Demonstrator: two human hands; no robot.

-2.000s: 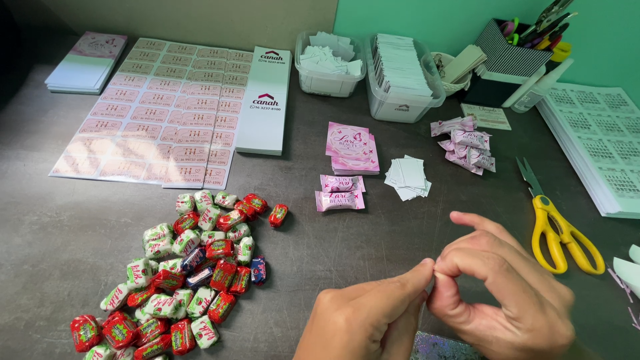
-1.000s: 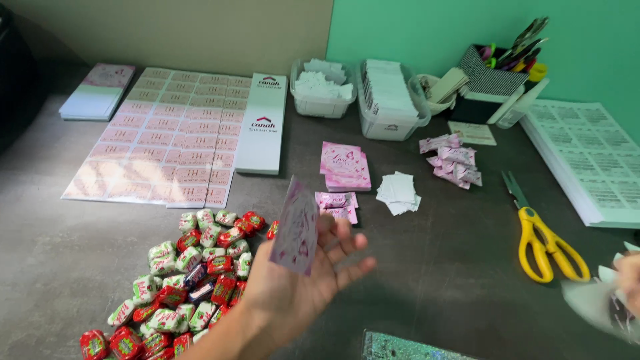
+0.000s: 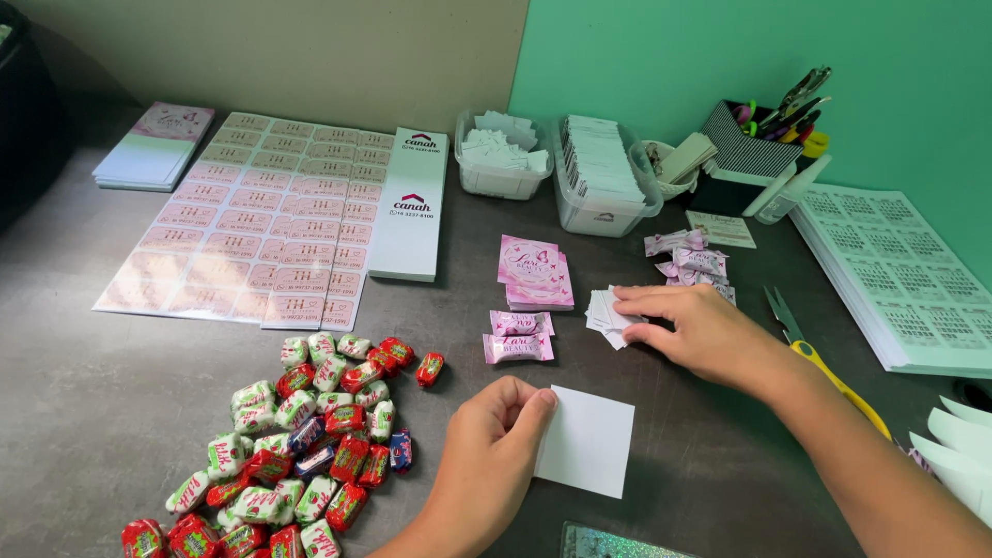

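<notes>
Between thumb and fingers, my left hand (image 3: 496,457) holds a square card (image 3: 587,442), its blank white side up. My right hand (image 3: 682,333) rests its fingertips on a small pile of white paper slips (image 3: 608,318); whether it grips one cannot be told. Left of the slips lies a stack of pink printed cards (image 3: 535,271), with two pink-wrapped candies (image 3: 519,348) just below. More pink-wrapped candies (image 3: 694,260) are heaped behind my right hand. A large pile of red, white-green and blue wrapped candies (image 3: 294,442) spreads to the left of my left hand.
Yellow-handled scissors (image 3: 841,384) lie partly behind my right forearm. Plastic tubs of slips (image 3: 504,182) and cards (image 3: 608,221) stand at the back, beside a pen holder (image 3: 744,139). Sticker sheets (image 3: 225,225) lie left, calendar sheets (image 3: 907,271) right. A glittery item (image 3: 620,542) sits at the front edge.
My hands were together two seconds ago. My left hand has lowered the card, whose pink printed side showed a second ago. My right hand has come from the far right edge to the white slips.
</notes>
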